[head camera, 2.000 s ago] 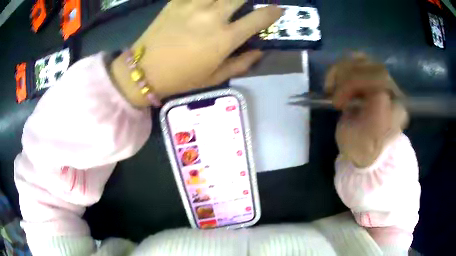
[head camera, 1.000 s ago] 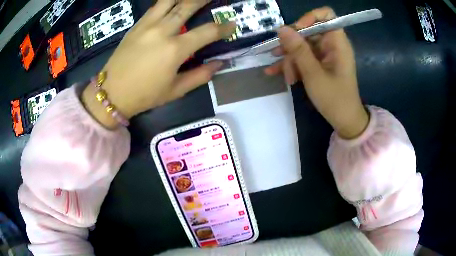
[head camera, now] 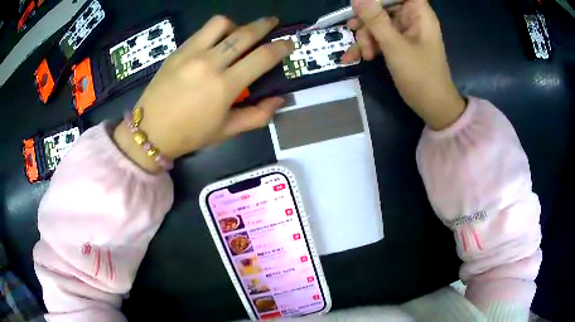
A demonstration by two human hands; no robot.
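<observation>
A black device unit with a white-and-green circuit board [head camera: 321,51] lies at the top centre. My left hand [head camera: 208,88] lies over its left part, fingers spread, index fingertip at the board's left end; it hides most of the orange end. My right hand [head camera: 403,50] holds silver tweezers [head camera: 334,17] between thumb and fingers, the tips at the board's upper edge; a fingertip rests near its right end. The white backing sheet [head camera: 334,188] lies below, with a wide dark grey strip [head camera: 321,122] and a small grey piece near my left thumb.
A smartphone [head camera: 265,251] with a lit list lies at the centre front, overlapping the sheet. Several black-and-orange units [head camera: 84,85] lie at the left. Another unit [head camera: 538,34] lies at the far right. A pale rail [head camera: 31,44] runs at the top left.
My right hand, blurred over the table at right two seconds ago, first came to the sheet's upper edge. It has since moved up, bringing the tweezer tips from the sheet to the board's upper edge.
</observation>
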